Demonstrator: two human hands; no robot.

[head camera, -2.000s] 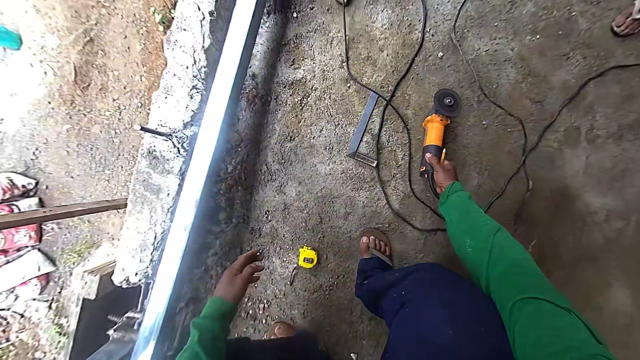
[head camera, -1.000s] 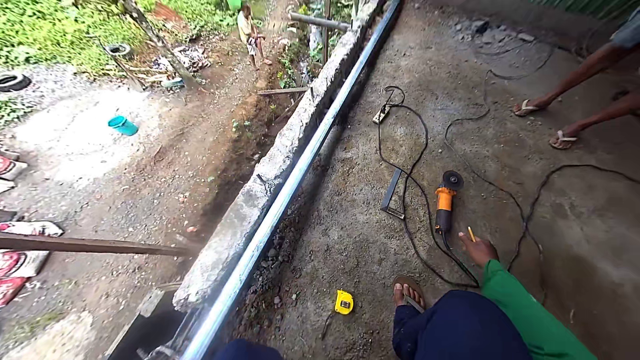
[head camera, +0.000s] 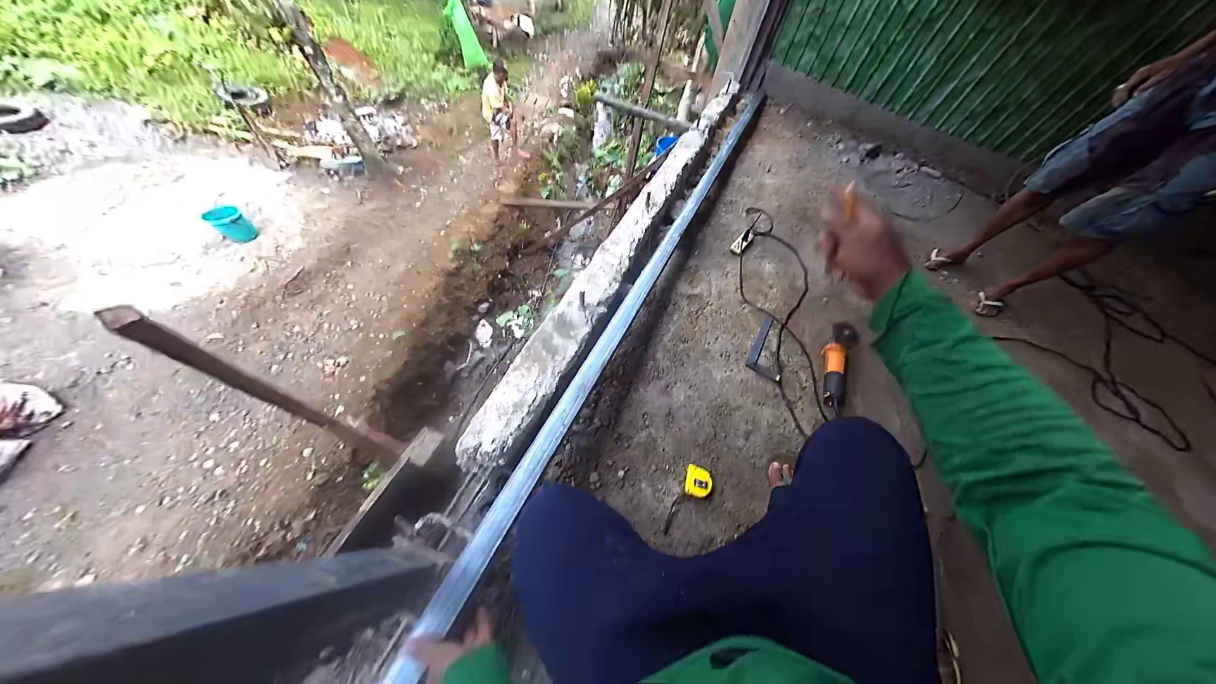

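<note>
My right hand (head camera: 863,242), blurred, is raised over the floor with a small yellow-orange stick, perhaps a pencil, between its fingers. At the bottom, my left hand (head camera: 454,648) touches the near end of a long metal bar (head camera: 608,347); its fingers are blurred and partly hidden. The bar runs beside a low rough concrete wall (head camera: 560,328). An orange angle grinder (head camera: 834,369) lies on the floor below my right forearm. Left of it is a small dark metal frame piece (head camera: 761,350). A yellow tape measure (head camera: 698,482) rests on the floor near my foot.
Black cords (head camera: 793,285) loop around the grinder, with more cords (head camera: 1111,380) at right. A person (head camera: 1092,190) stands at the right, another person (head camera: 497,109) beyond the wall. A wooden beam (head camera: 247,380) juts over lower ground with a teal bucket (head camera: 230,224). A green corrugated wall (head camera: 978,76) stands behind.
My right hand has let go of the grinder, which stays on the floor, and has risen with the small stick. My left hand now touches the bar. The view has swung up and left.
</note>
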